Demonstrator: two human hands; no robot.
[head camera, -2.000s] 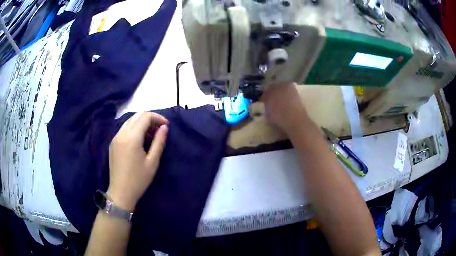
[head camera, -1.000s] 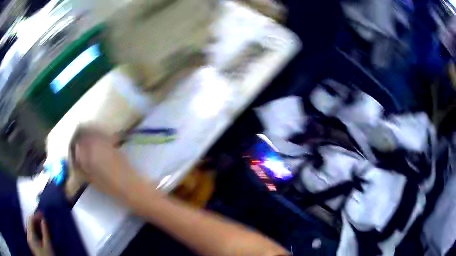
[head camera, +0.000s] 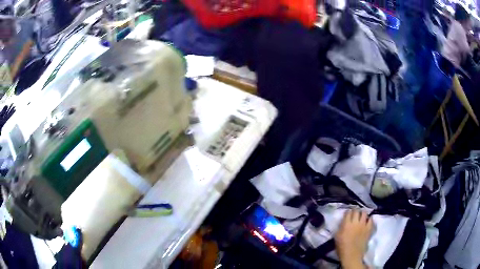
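Observation:
My right hand (head camera: 356, 235) is at the lower right, its fingers on white and navy cut pieces (head camera: 387, 239) heaped beside the table. Whether it grips a piece cannot be told. My left hand is out of the picture. The beige sewing machine (head camera: 142, 100) with its green panel stands at the left. Navy cloth (head camera: 16, 251) shows at the lower left corner, near the bright blue piece (head camera: 72, 236) by the needle area. The snips (head camera: 152, 210) lie on the white table (head camera: 181, 181).
A smartphone (head camera: 267, 228) with a lit screen lies between the table and the heap. A dark basket rim (head camera: 363, 122) runs behind the heap. A person in a red top (head camera: 252, 11) and dark trousers is behind the table's far corner. Grey and white cloth (head camera: 360, 55) hangs beyond.
The view has swung right, away from the needle area. My right hand has moved from the machine bed to the heap of pieces. My left hand has left the picture.

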